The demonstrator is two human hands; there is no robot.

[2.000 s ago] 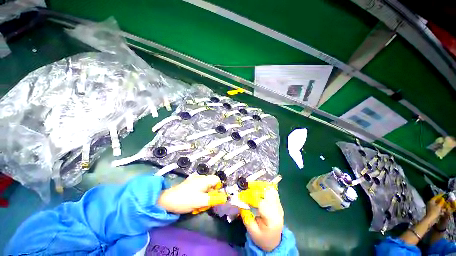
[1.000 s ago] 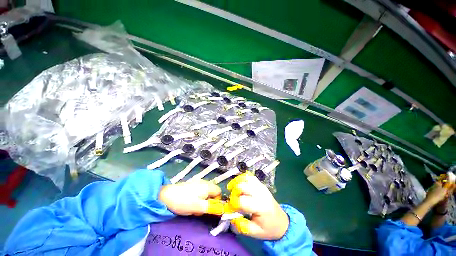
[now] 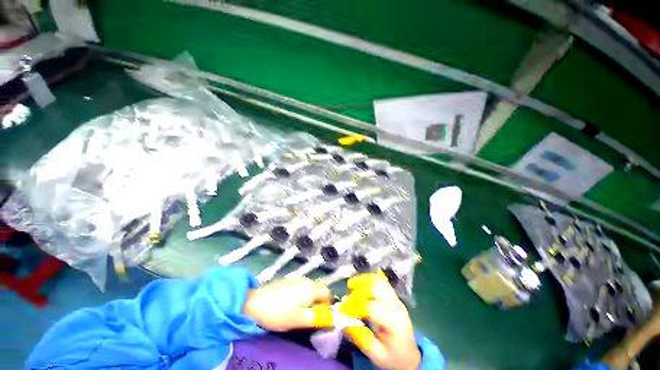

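My left hand (image 3: 289, 303) and my right hand (image 3: 380, 318) meet at the near edge of the bench, with yellow-orange finger cots on the fingertips. Between the fingertips is a white wipe (image 3: 329, 341), its end hanging below. A part pinched with it is mostly hidden and blurred. Just beyond my hands lies a grey crinkled sheet (image 3: 394, 217) with round black modules (image 3: 279, 234) in slanting rows, their pale flex cables (image 3: 240, 249) pointing towards the lower left.
A cloudy plastic bag (image 3: 94, 166) covers the left. Right of the sheet are a white cloth (image 3: 444, 211), a tan box with bottles (image 3: 496, 278) and another module sheet (image 3: 579, 267). A neighbour's arm (image 3: 637, 343) shows at right. Instruction papers (image 3: 434, 123) and rails stand behind.
My hands have come back from the sheet's near edge towards my body and stay together. The view has shifted slightly. The neighbour's hands have left the picture, leaving part of an arm.
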